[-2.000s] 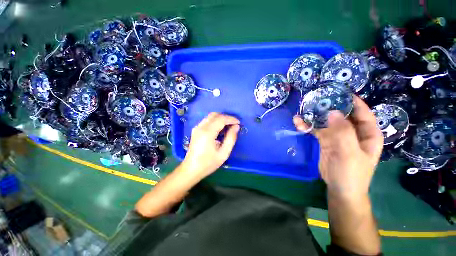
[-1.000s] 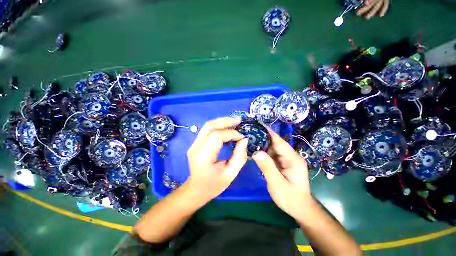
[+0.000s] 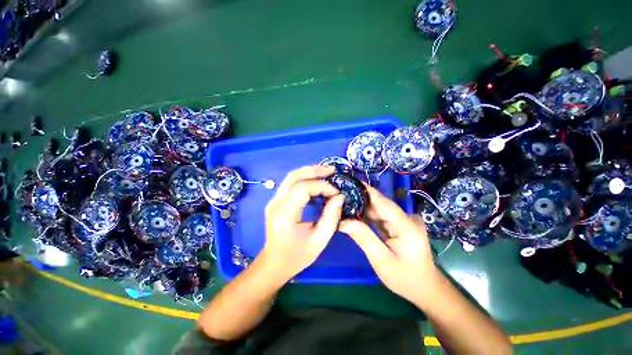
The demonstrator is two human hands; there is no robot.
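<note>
A dark round disc unit (image 3: 351, 195) is held between my two bare hands above the blue tray (image 3: 253, 152). My right hand (image 3: 391, 239) grips its right and lower edge. My left hand (image 3: 299, 220) has its fingertips against its left side; whether they pinch a small part is hidden. Two silvery discs sit at the tray's back right, one (image 3: 367, 150) beside the other (image 3: 409, 149). Another disc (image 3: 336, 165) shows partly behind my fingers. A disc (image 3: 223, 186) lies over the tray's left rim, its white lead ending in a round white piece (image 3: 269, 184).
A large heap of discs (image 3: 158, 220) lies left of the tray. Another heap (image 3: 466, 200), with red wires and green tips, lies on the right. Single discs lie farther off on the green surface, at the top right (image 3: 435, 17) and top left (image 3: 105, 61).
My right hand has brought a disc from the tray's right side to my left hand at the middle. The far disc has shifted right, and the other person's hand is out of view.
</note>
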